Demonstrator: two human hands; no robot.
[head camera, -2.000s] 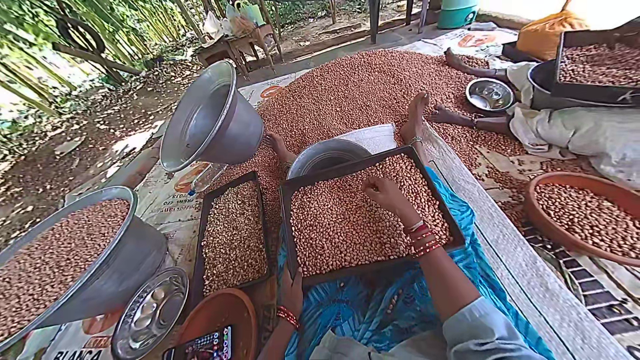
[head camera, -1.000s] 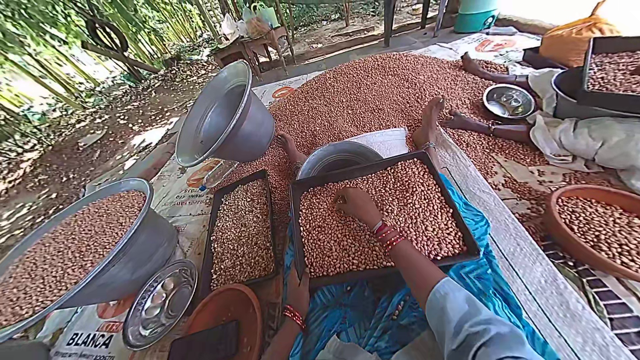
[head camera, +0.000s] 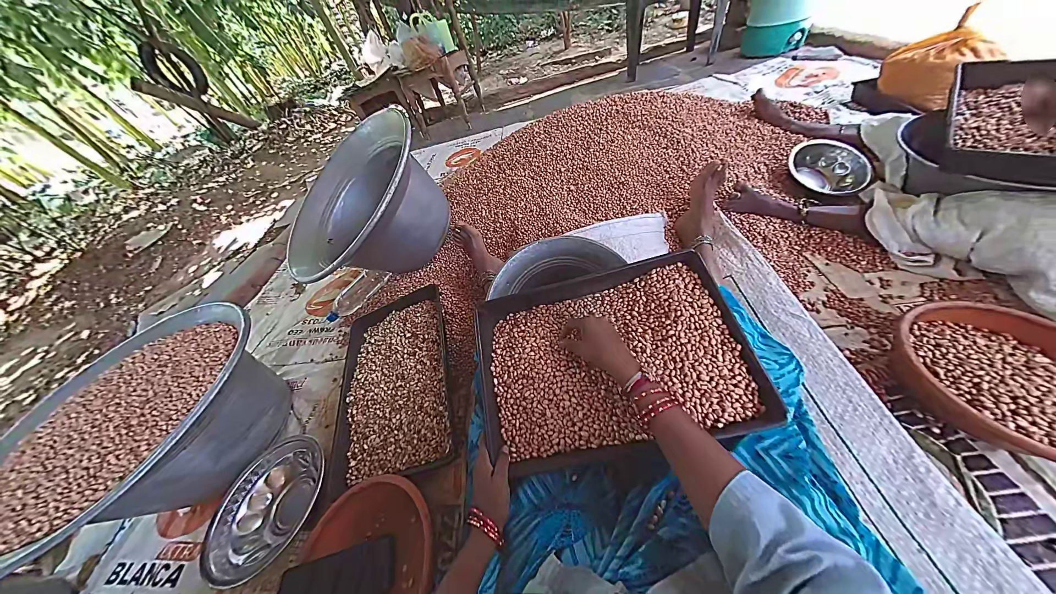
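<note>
A black rectangular tray (head camera: 747, 363) full of reddish-brown nuts or seeds (head camera: 544, 388) lies tilted over my lap and partly over a metal basin (head camera: 549, 262). My left hand (head camera: 492, 487) grips the tray's lower left corner. Bent over the nuts near the tray's upper middle, my right hand (head camera: 601, 342) touches them with curled fingertips; whether it pinches any is hidden. Left of this tray is a narrower black tray (head camera: 445, 388) of paler pieces. A terracotta-coloured bowl (head camera: 371, 520), with a dark phone (head camera: 342, 569) across its edge, is beside my left forearm.
A large heap of nuts (head camera: 610, 148) spreads ahead. At left are a filled metal tub (head camera: 239, 404), a tipped metal pot (head camera: 404, 214) and a shiny plate (head camera: 264, 511). Another person's legs (head camera: 833, 216), a steel bowl (head camera: 829, 167) and a brown bowl of nuts (head camera: 907, 371) are at right.
My right hand has moved from the tray's upper right part to its upper middle, over the nuts. My left hand stays at the lower left corner. The phone's screen, lit earlier, is dark.
</note>
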